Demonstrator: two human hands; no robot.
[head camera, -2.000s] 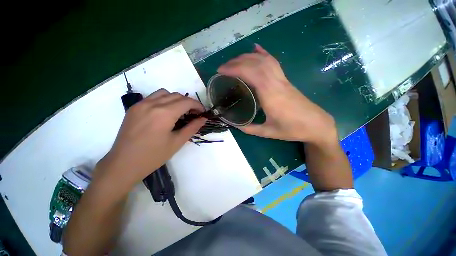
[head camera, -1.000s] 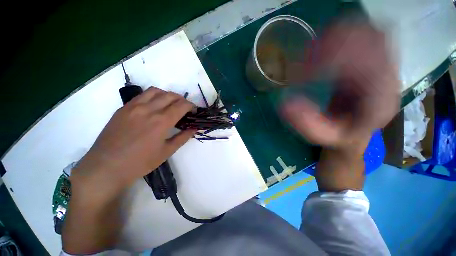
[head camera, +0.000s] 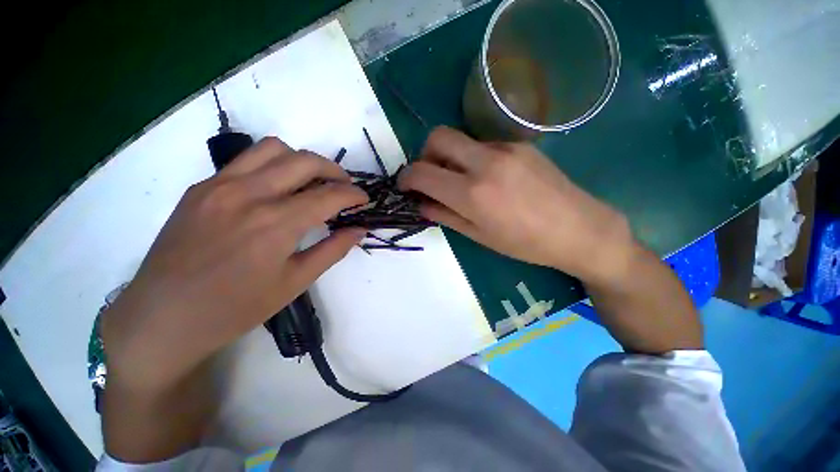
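Note:
A pile of thin dark screwdriver bits (head camera: 382, 214) lies on the right edge of the white work sheet. My left hand (head camera: 244, 244) is at the left side of the pile, with thumb and fingertips around the bits' ends. My right hand (head camera: 516, 203) is at the right side, its fingertips among the bits. The clear round bit jar (head camera: 550, 64) stands on the green bench beyond my right hand; no bits show in it. The black electric screwdriver (head camera: 295, 324) lies partly under my left hand, its thin tip pointing away from me.
A green circuit board (head camera: 96, 355) shows at the left, mostly hidden by my left wrist. The white sheet (head camera: 405, 318) carries the screwdriver's cord. Tape strips (head camera: 523, 309) are on the bench edge. A box with white plastic (head camera: 778, 235) and blue stools (head camera: 820, 277) are at the right.
My right hand has let go of the jar, which now stands farther away to the right, and has come back to the bits. My left hand has stayed at the pile.

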